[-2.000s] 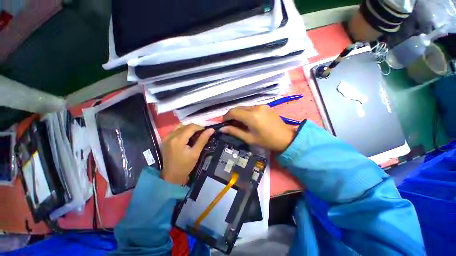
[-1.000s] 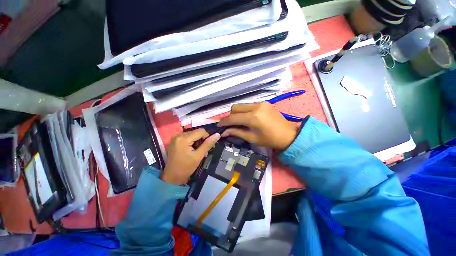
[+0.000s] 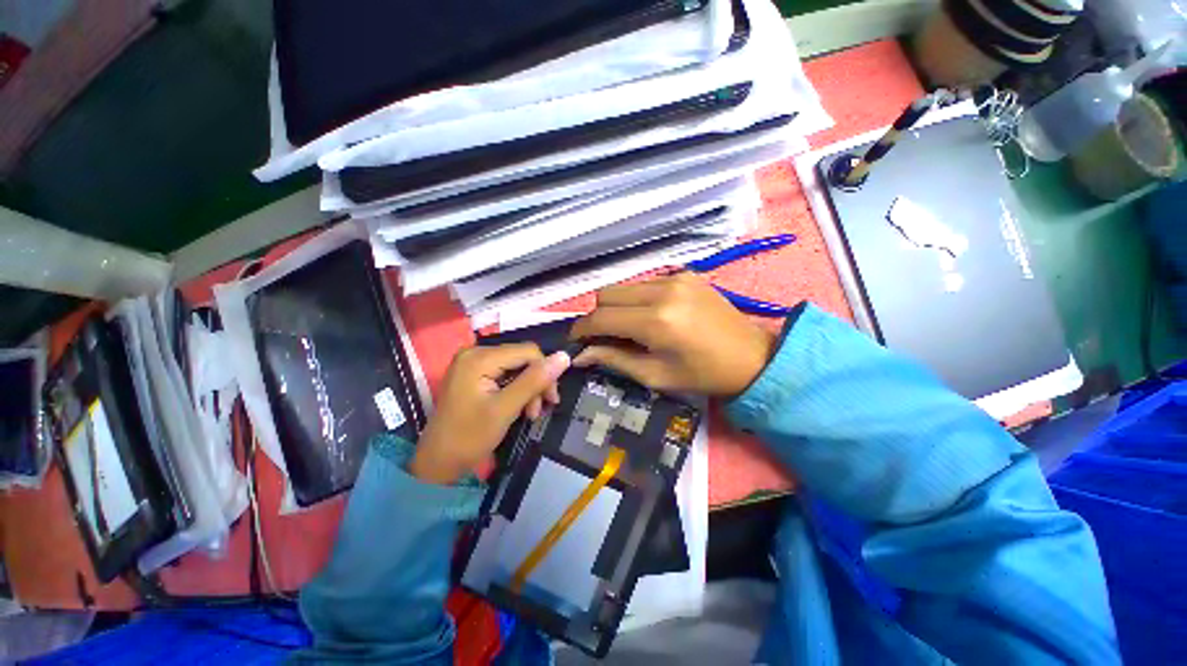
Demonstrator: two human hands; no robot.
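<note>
The opened tablet (image 3: 638, 455) lies aslant in front of me, its inside facing up, with a pale silver battery (image 3: 527, 514) and an orange-yellow flex cable (image 3: 569, 520) running across it. My left hand (image 3: 484, 403) is at the tablet's upper left corner, thumb and forefinger pinched near its top edge. My right hand (image 3: 680, 336) is bent over the top edge, its fingertips close to the left ones. A dark piece (image 3: 527, 336) shows at the top edge between and behind the hands. What exactly the fingertips hold is mostly hidden. A dark panel (image 3: 665, 533) and white sheet lie under the tablet.
A tall stack of dark slabs and white sheets (image 3: 521, 234) stands behind my hands. Blue-handled cutters (image 3: 749, 251) lie right of it. A grey cover (image 3: 937, 273) lies at right, a bottle (image 3: 1061, 117) beyond. A wrapped black tablet (image 3: 326, 377) and layered units (image 3: 111, 455) lie left.
Both hands stay at the tablet's top edge. The left hand has shifted slightly and its fingers have bent closer together. More of the dark piece behind the fingers shows than two seconds ago.
</note>
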